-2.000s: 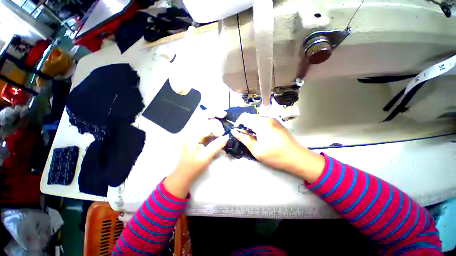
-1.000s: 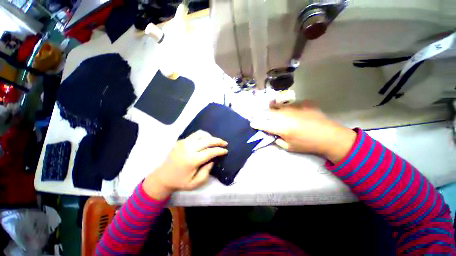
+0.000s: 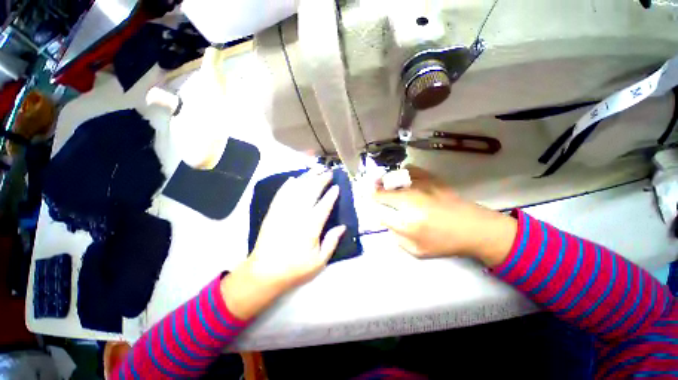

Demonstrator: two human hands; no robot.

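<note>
The navy pocket piece (image 3: 344,223) lies plain side up on the white table, its back edge by the needle area (image 3: 355,169) of the sewing machine. My left hand (image 3: 294,226) rests flat on it, thumb apart, and covers its middle. My right hand (image 3: 427,215) is just right of the piece, fingers bent near the presser foot; whether it holds anything is hidden. A thin dark line shows between that hand and the piece. The dark grey template (image 3: 215,182) lies to the left, partly under a cream rounded part.
Large dark cut pieces (image 3: 104,167) and a small flecked square (image 3: 52,286) lie at the left. The cream machine head (image 3: 505,59) fills the upper right. A red-handled tool (image 3: 476,142) lies on its bed. A measuring tape (image 3: 624,100) and black strips hang at the right.
The pocket piece and my left hand have moved back to the needle area. The metal snips seen in my right hand no longer show. The view has shifted, and the red-handled tool now shows.
</note>
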